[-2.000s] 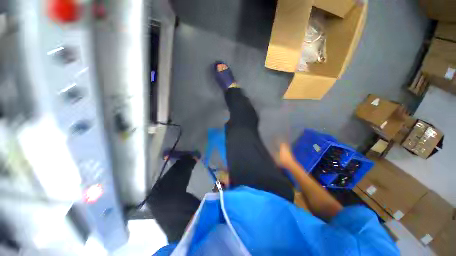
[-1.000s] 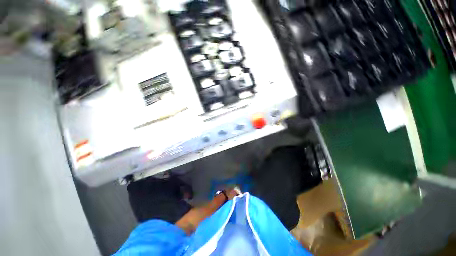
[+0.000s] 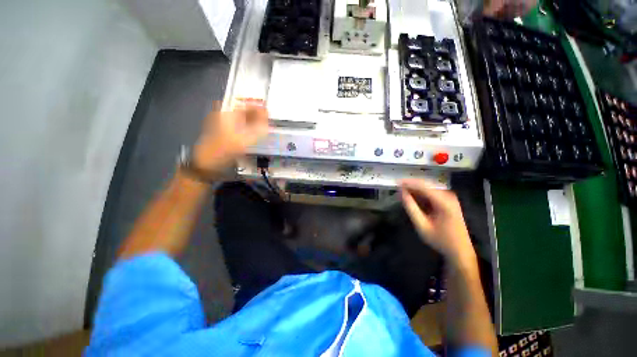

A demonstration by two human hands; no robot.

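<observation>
My left hand (image 3: 227, 136) is at the front left corner of the white machine (image 3: 363, 132), blurred, fingers bent; whether it holds anything cannot be told. My right hand (image 3: 433, 213) is just in front of the machine's front edge, below the red button (image 3: 440, 158), thumb and fingers apart, with nothing seen in it. The right fixture (image 3: 429, 80) bears two rows of small dark housings with shiny centres. The left fixture (image 3: 292, 24) is dark, cut off by the top edge; its nests cannot be read. The centre plate (image 3: 355, 87) lies between them.
Black blister trays (image 3: 538, 104) stand right of the machine, beside the green conveyor (image 3: 602, 244). A filled parts tray (image 3: 621, 139) is at the far right, another (image 3: 527, 345) low right. A blurred hand, seemingly another person's, shows at the top (image 3: 508, 7). A cable hangs under the machine's front.
The view has swung from the floor and boxes to face the machine squarely. My left hand has risen from near my lap to the machine's front left corner. My right hand has come back into view.
</observation>
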